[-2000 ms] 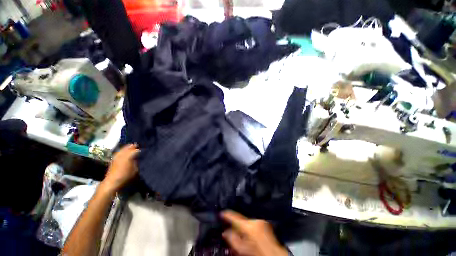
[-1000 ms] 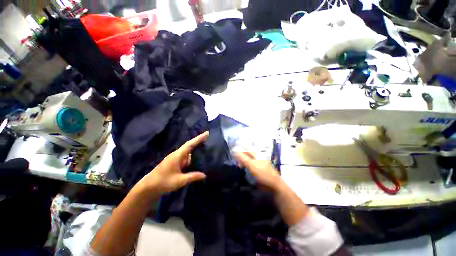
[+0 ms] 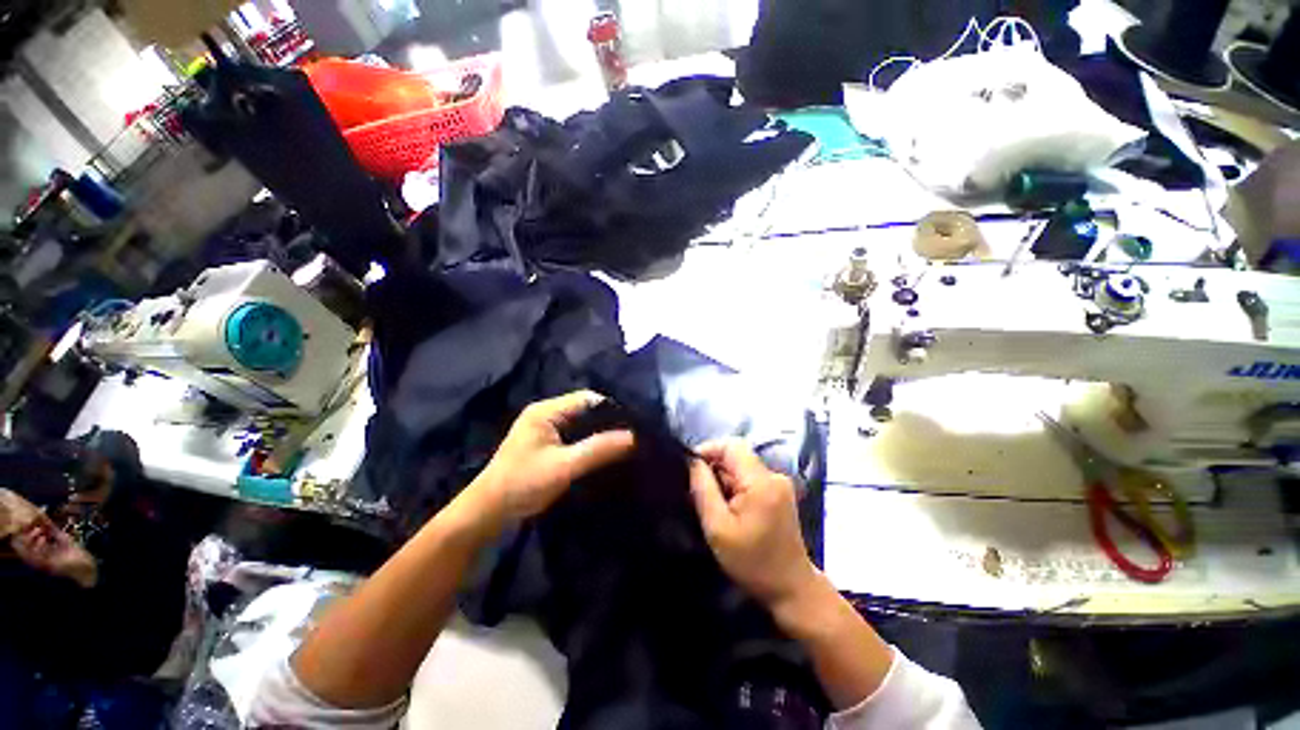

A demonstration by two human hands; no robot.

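A dark navy garment (image 3: 471, 357) lies heaped on the white table left of the sewing machine and hangs down over my lap. My left hand (image 3: 549, 456) holds the cloth between thumb and fingers near the middle of the view. My right hand (image 3: 749, 521) pinches the cloth's edge just right of it. A shiny, lighter patch (image 3: 699, 392) shows behind my right hand. The white JUKI sewing machine (image 3: 1055, 335) stands at the right, apart from both hands. Scissors (image 3: 1126, 528) with one red and one yellow loop lie on its bed.
More dark cloth (image 3: 613, 178) lies behind. A second machine with a teal wheel (image 3: 265, 337) stands left. A red basket (image 3: 428, 136), a white bag (image 3: 998, 114) and a tan tape roll (image 3: 947, 235) are at the back. Another person's hand (image 3: 50, 535) shows far left, near clear plastic (image 3: 235, 642).
Both hands have come together on the cloth at the middle since the earliest frame. Since a second ago, my right hand has closed on the cloth's edge. The view has shifted a little.
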